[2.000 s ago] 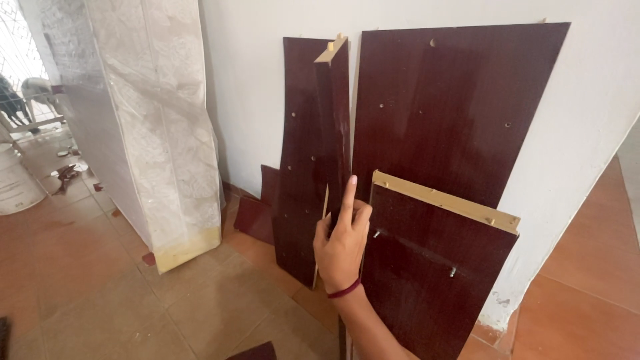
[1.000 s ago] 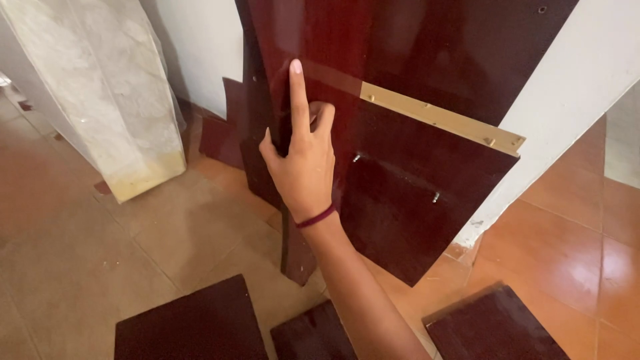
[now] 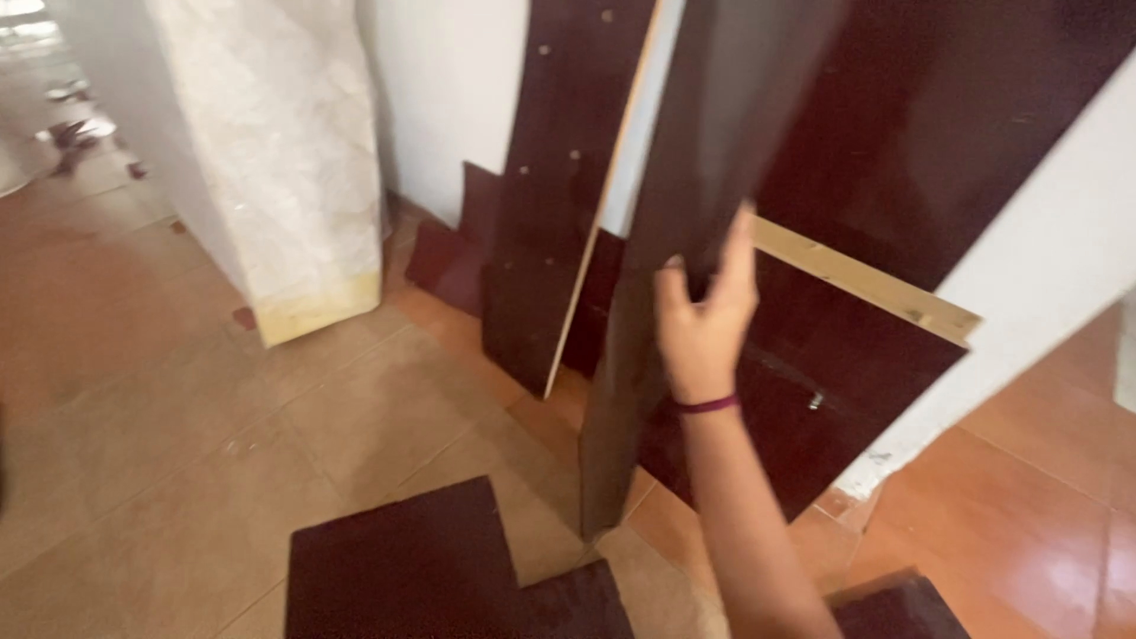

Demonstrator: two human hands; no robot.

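My right hand (image 3: 710, 328), with a dark red band at its wrist, grips the edge of a long dark brown wooden panel (image 3: 657, 266) that stands nearly upright, its lower end near the floor. Fingers and thumb lie along the panel's right part; part of the grip is blurred. Behind it on the left leans a long panel with holes (image 3: 550, 177). At right, a shorter dark red panel with a pale top edge (image 3: 870, 280) stands before a large dark red panel (image 3: 887, 133). My left hand is out of view.
A plastic-wrapped mattress-like slab (image 3: 293, 177) stands at left by the white wall (image 3: 444, 89). Dark boards (image 3: 399, 568) lie on the tiled floor (image 3: 355, 426) in front, and another board (image 3: 901, 612) is at the lower right. Small dark red pieces (image 3: 448, 266) rest by the wall.
The long panel at my right hand has turned and moved apart from the panel with holes, with a gap now between them. The view has shifted since one second ago.
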